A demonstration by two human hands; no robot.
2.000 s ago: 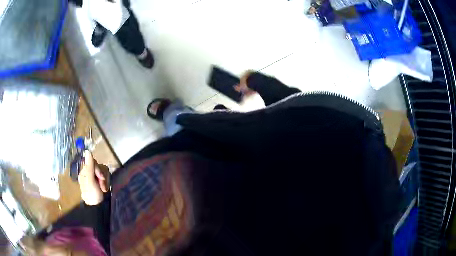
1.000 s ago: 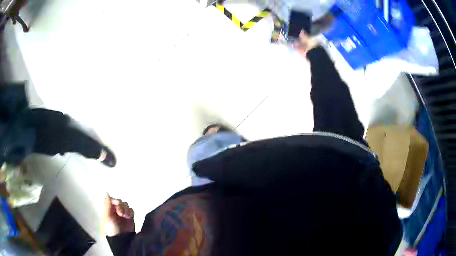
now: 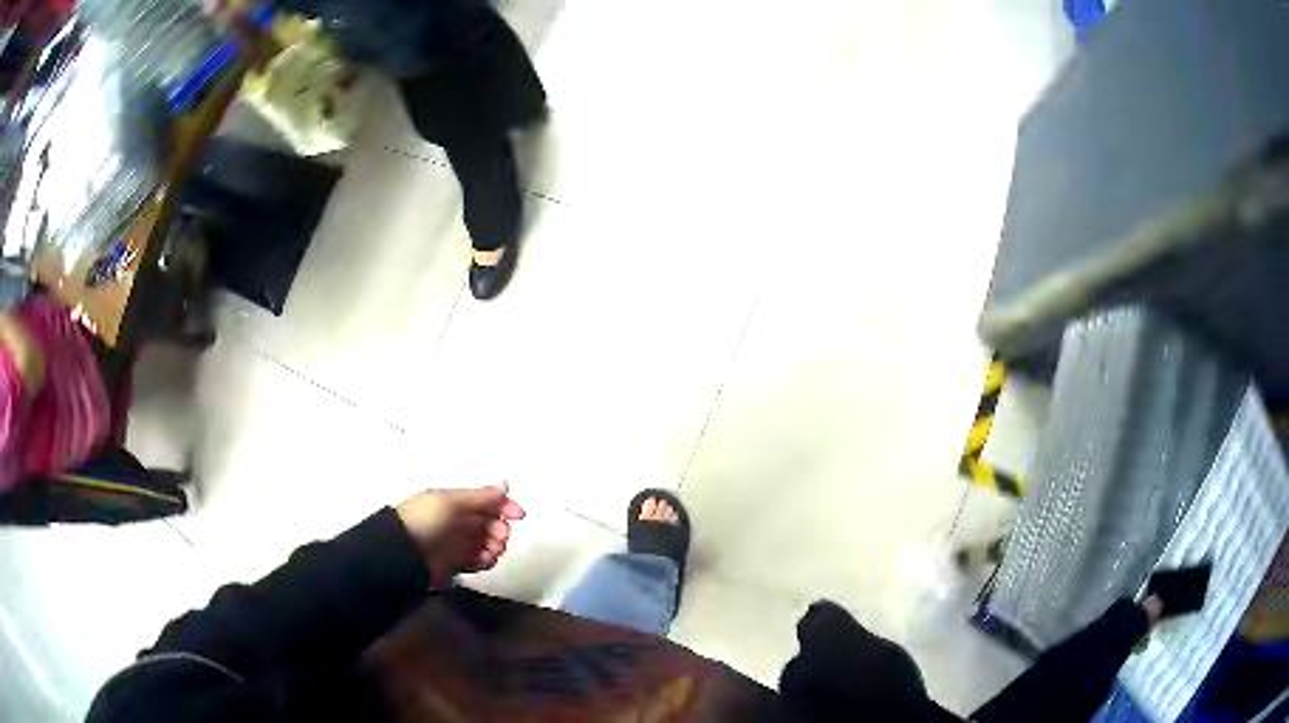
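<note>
A dark smartphone (image 3: 1179,588) is at the lower right, in my right hand (image 3: 1154,609). The hand is small, and the phone covers part of it. The phone lies in front of a pale, ridged stack. My left hand (image 3: 460,534) is at the lower centre left above the floor, with its fingers curled in and nothing seen in it. Both arms are in black sleeves.
Grey stacked sheets or trays (image 3: 1103,466) and a large grey board-like surface (image 3: 1145,170) stand at the right, by black-yellow floor tape (image 3: 983,431). A person's dark-clad leg (image 3: 488,184) is at upper left. A seated person in pink (image 3: 64,389) is beside a table (image 3: 184,141).
The view has swung; the table and the person in pink show at left again. The phone in my right hand has moved from the top to the lower right. My left hand shows nearer the centre.
</note>
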